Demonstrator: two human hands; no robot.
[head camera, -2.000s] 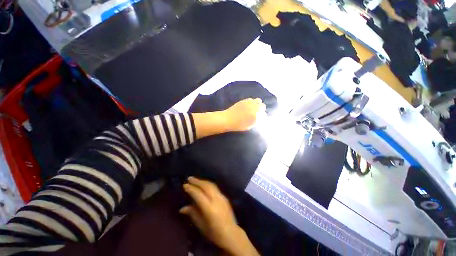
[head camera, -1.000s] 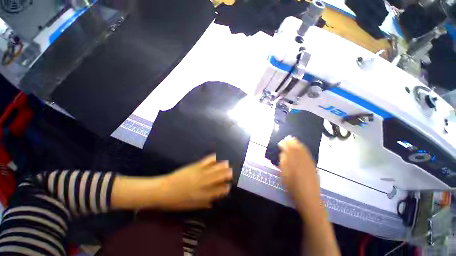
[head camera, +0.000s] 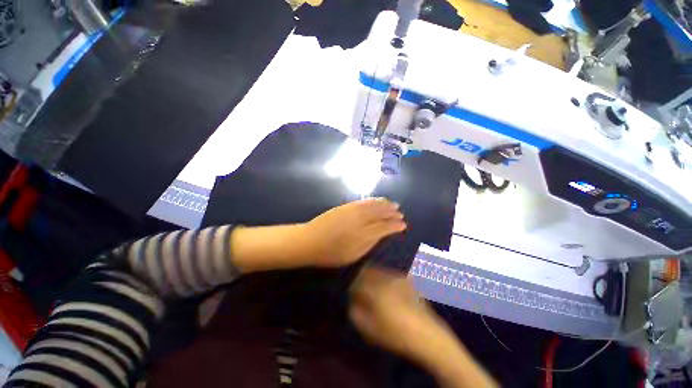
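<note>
The large black cut panel (head camera: 265, 174) lies on the table, its rounded top left of the needle, its lower part over the front edge. My left hand (head camera: 353, 231) is on the panel just in front of the presser foot, fingers together over a fold of black fabric. My right hand (head camera: 383, 307) is blurred at the table's front edge, against the hanging fabric; its grip is not clear. The small black piece (head camera: 436, 201) lies right of the needle, partly beside the panel. The sewing machine head (head camera: 455, 125) stands above; lamp glare (head camera: 360, 170) hides the needle.
A stack of black panels (head camera: 174, 98) lies at the left with clear plastic (head camera: 76, 106). A crumpled black heap (head camera: 341, 23) is behind the machine. Scissors handles (head camera: 485, 179) show behind the small piece. The ruler edge (head camera: 501, 292) runs along the front. A red crate (head camera: 15, 303) is at far left.
The panel has come under the lamp beside the needle. My left hand has moved right to the presser foot area. My right hand has left the small piece and come back to the front edge.
</note>
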